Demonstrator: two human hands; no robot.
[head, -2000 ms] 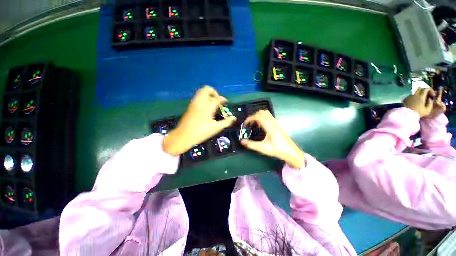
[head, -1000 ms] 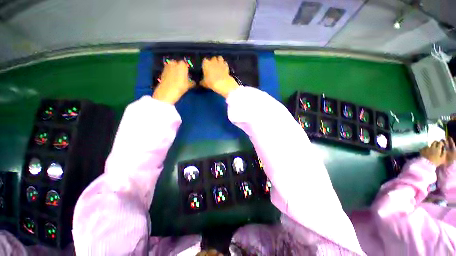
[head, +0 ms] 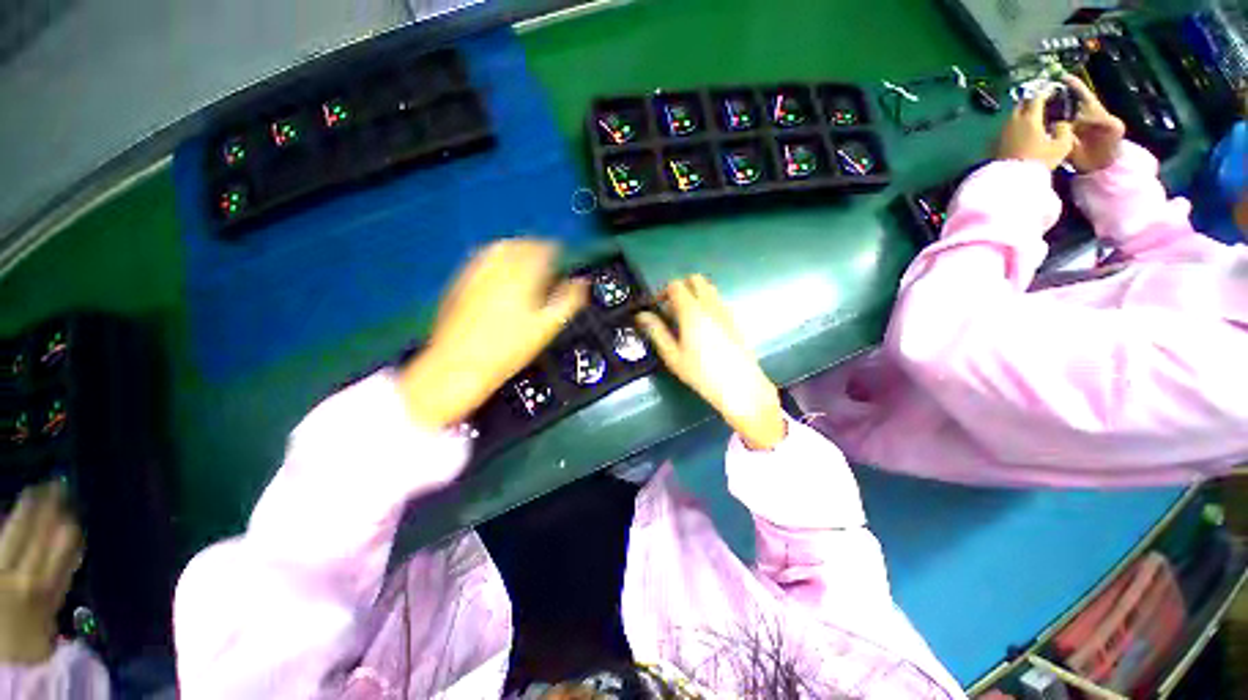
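The black working tray [head: 559, 375] lies in front of me, with round lens units [head: 586, 364] in its visible pockets. My left hand [head: 500, 328] is blurred over the tray's left and back part and hides several pockets; whether its fingers hold a unit cannot be told. My right hand [head: 712, 353] is at the tray's right end, fingertips at its edge beside a lens unit [head: 630, 343]; its fingers are partly apart and no held unit shows. The back tray [head: 359, 148] on the blue mat [head: 342, 280] holds several units on its left side.
A full tray [head: 739, 153] lies at the back right, a thin ring [head: 585, 201] beside it. A dark tray stack [head: 117, 451] stands at left, with another person's hand [head: 37, 554] over it. Right, a neighbour's hands [head: 1065, 126] hold something dark near a grey box [head: 1020, 25].
My hands have come back from the back tray to the working tray. The back tray shows fewer units than two seconds ago. Another person's hand has appeared at the left stack. The view has turned.
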